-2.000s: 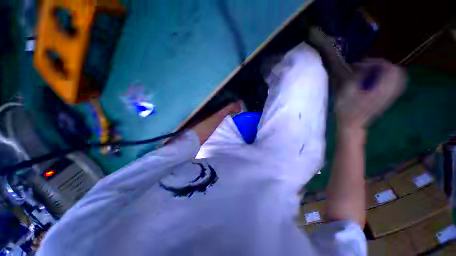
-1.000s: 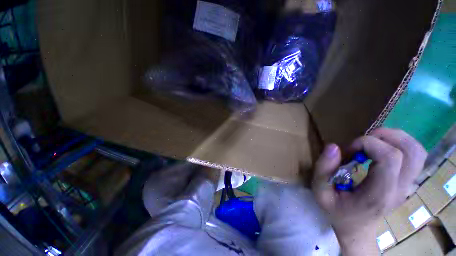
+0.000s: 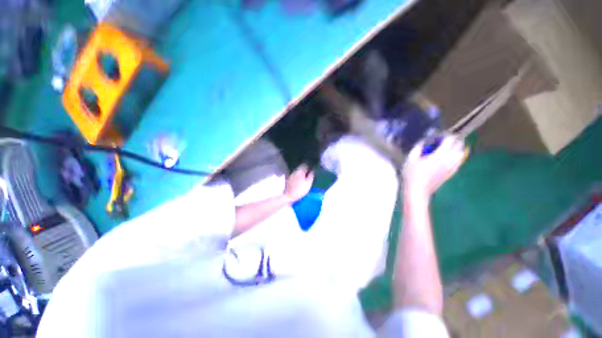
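Note:
My right hand is raised beside my legs at centre right, blurred, with its fingers curled round a small dark-blue-handled tool, which looks like the side cutters. A dark, shiny bundle, perhaps a bag, is just beyond this hand; blur hides whether they touch. My left hand is low by my lap, below the bench edge. Its fingers are small and blurred, and I cannot tell whether it holds anything.
An open cardboard box is at upper right. The green bench mat bears an orange fixture, a yellow tool, a small clear scrap and a black cord. A grey dispenser is at left. Cardboard boxes are at lower right.
The view has swung from the inside of the large cardboard box back to the bench and my lap. The box now shows at upper right. My right hand still has the blue-handled tool.

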